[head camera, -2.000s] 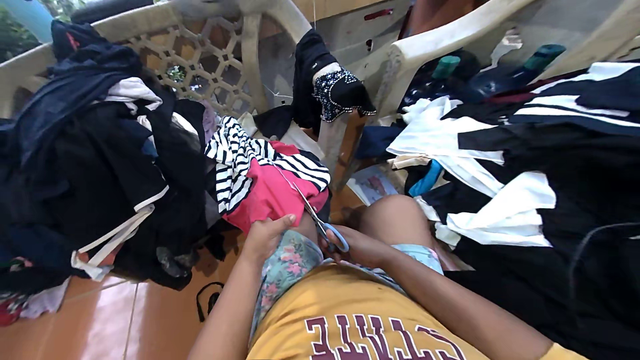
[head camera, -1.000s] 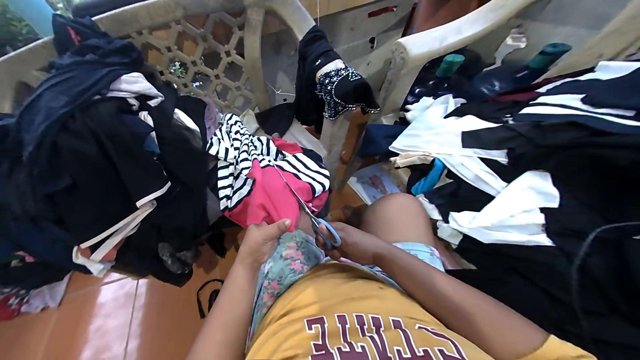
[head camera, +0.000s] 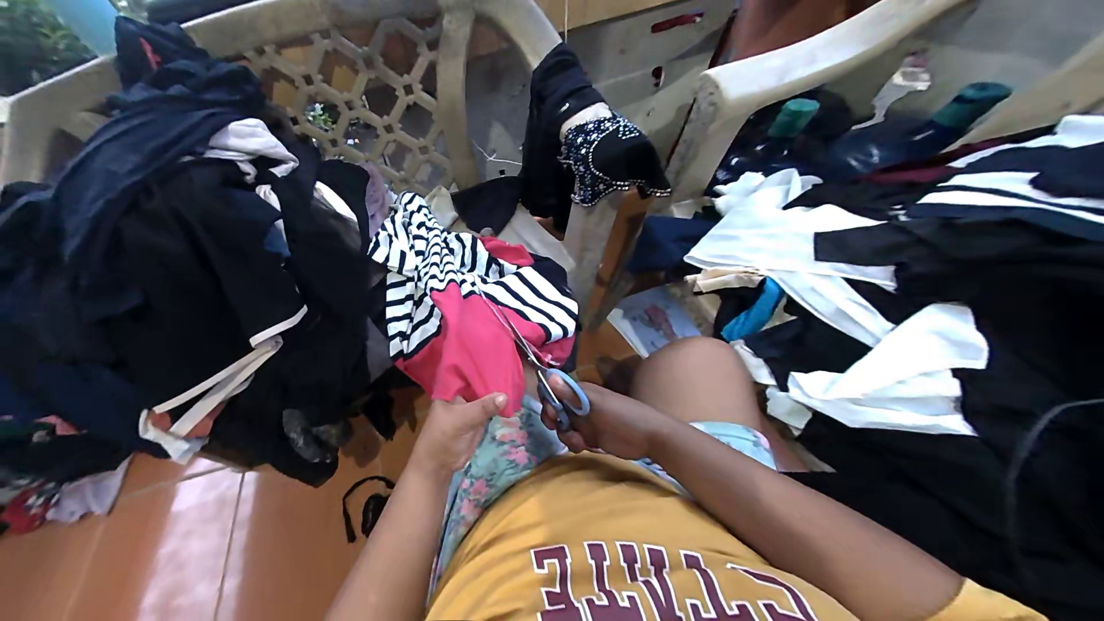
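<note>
My left hand (head camera: 466, 427) pinches the lower edge of a pink fabric piece (head camera: 474, 345), part of a garment with black-and-white stripes (head camera: 423, 259). In my right hand (head camera: 604, 418) is a pair of scissors (head camera: 565, 398) with blue-grey handles, fingers through the loops. The blades point up and away from me and lie at the pink cloth, near its right part; how far apart they are is hard to tell. The striped part of the garment is bunched beyond my left hand, above my lap.
Dark clothes (head camera: 190, 259) are heaped on a plastic chair (head camera: 362, 95) at the left. White cloth pieces (head camera: 897, 371) and black fabric (head camera: 1018, 302) lie at the right. A beaded black garment (head camera: 604, 159) hangs over the chair arm. Green-capped bottles (head camera: 793, 121) stand behind. Tiled floor (head camera: 190, 543) shows at lower left.
Both hands stay close to where they were, with the cloth and the scissors still held. The scissor handles look closer together than two seconds ago.
</note>
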